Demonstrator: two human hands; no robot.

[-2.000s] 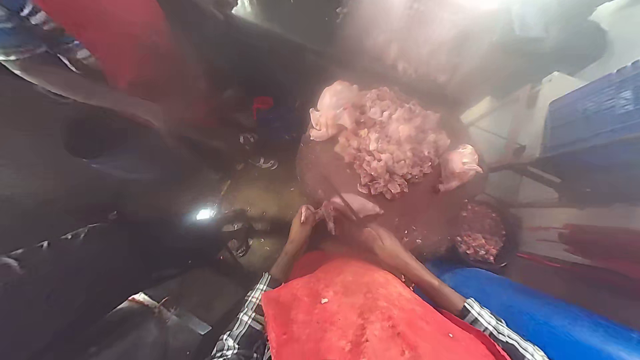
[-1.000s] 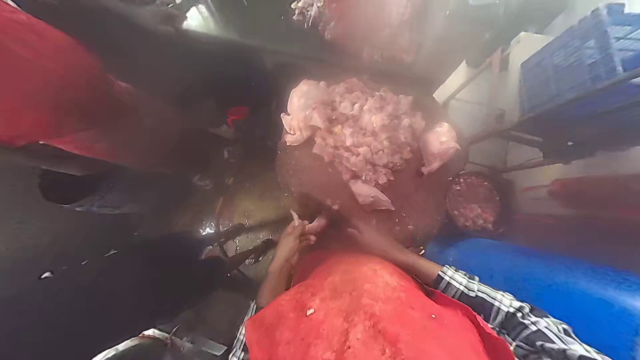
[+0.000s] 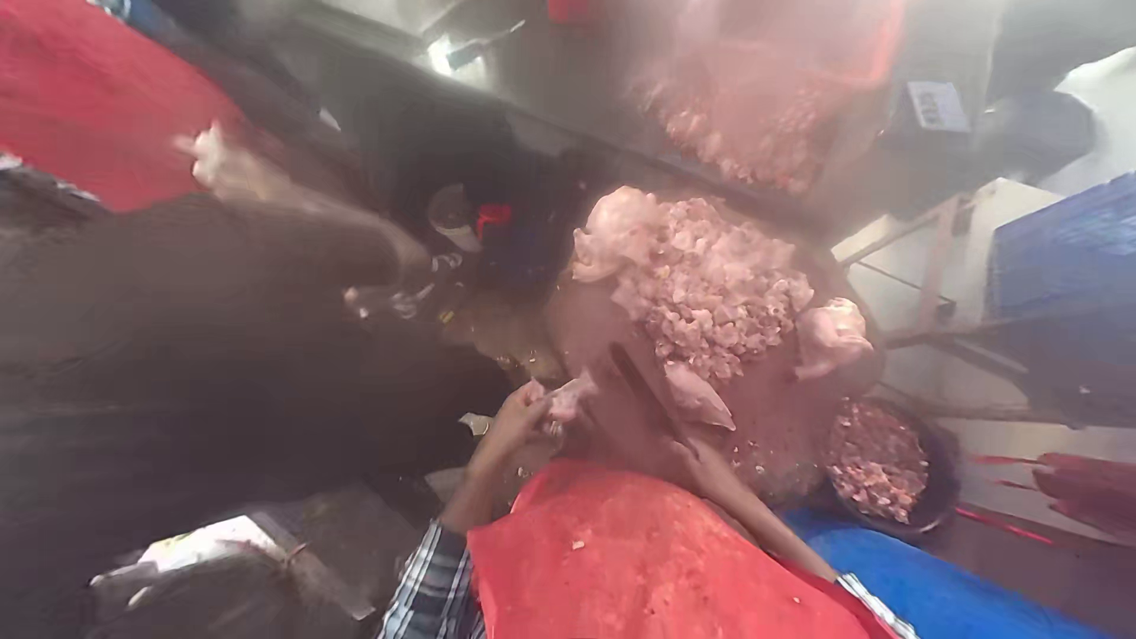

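Observation:
My left hand (image 3: 519, 419) grips a small piece of raw poultry (image 3: 569, 397) at the near left edge of a round chopping block (image 3: 781, 426). My right hand (image 3: 688, 448) is closed on the handle end of a dark-bladed knife (image 3: 641, 377), whose blade points away from me over the block. Just right of the blade lies a pale meat piece (image 3: 698, 396). Beyond it is a large heap of cut raw meat (image 3: 719, 288), with a whole bird piece (image 3: 612, 232) at its left and another large piece (image 3: 832, 337) at its right. Haze blurs the view.
A dark bowl of cut meat (image 3: 883, 461) stands right of the block, above a blue barrel-like container (image 3: 941, 577). A blue crate (image 3: 1065, 257) is at far right. More meat (image 3: 745, 124) lies beyond. At upper left, a co-worker's red apron (image 3: 106, 106) and arm show.
The knife blade now shows plainly in my right hand; it was hard to make out before. My left hand still holds a small piece. The view has shifted, showing more beyond the block.

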